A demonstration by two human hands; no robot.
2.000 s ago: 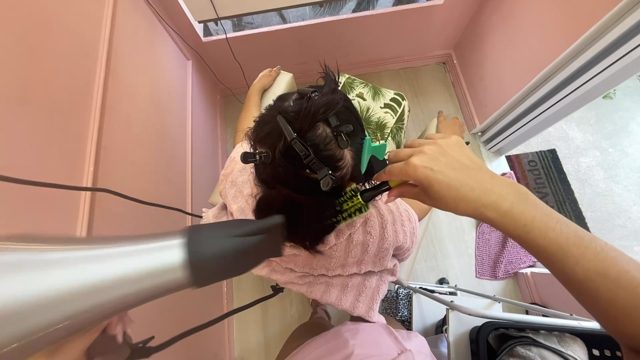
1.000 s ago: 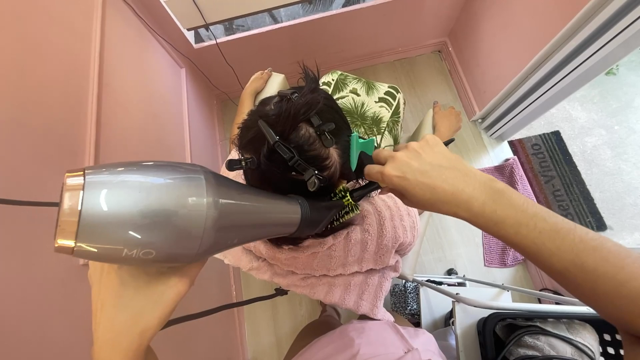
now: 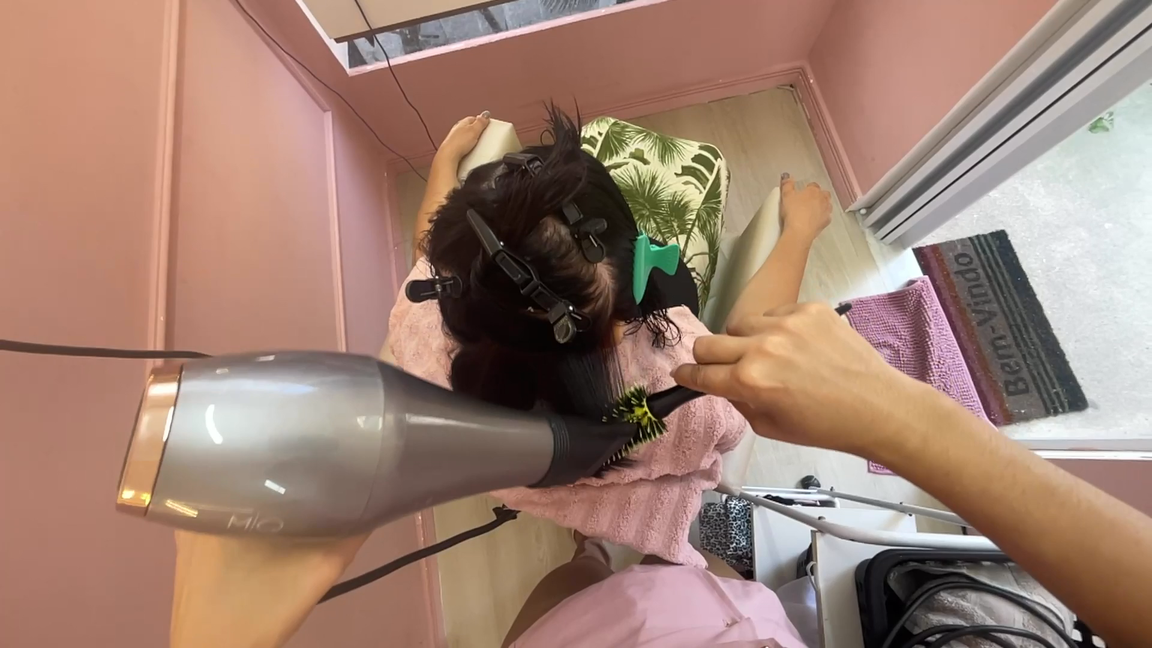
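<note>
My left hand [image 3: 261, 576] is wrapped around the handle of a silver hair dryer [image 3: 360, 441], largely hidden beneath its body. The dryer's black nozzle [image 3: 580, 448] touches or nearly touches a round brush with yellow and black bristles [image 3: 641, 418]. My right hand [image 3: 783, 373] grips the brush's black handle. Dark hair [image 3: 531, 369] of a seated person hangs down to the brush. Several black clips [image 3: 517, 270] and a green claw clip [image 3: 652, 265] hold sections of the hair. A pink towel [image 3: 630, 504] covers the person's shoulders.
The seated person's hands rest on the armrests [image 3: 751, 252], with a leaf-print cushion [image 3: 675, 184] between them. Pink walls [image 3: 81, 180] stand left and ahead. At lower right is a white-framed cart [image 3: 864, 531] with a black basket [image 3: 877, 585]. Mats [image 3: 999, 324] lie by the doorway. A cord [image 3: 423, 553] hangs below the dryer.
Two seconds ago the dryer was lower left of the hair and blurred; it now lies across the view with its nozzle at the brush. The brush has moved a little away from the head.
</note>
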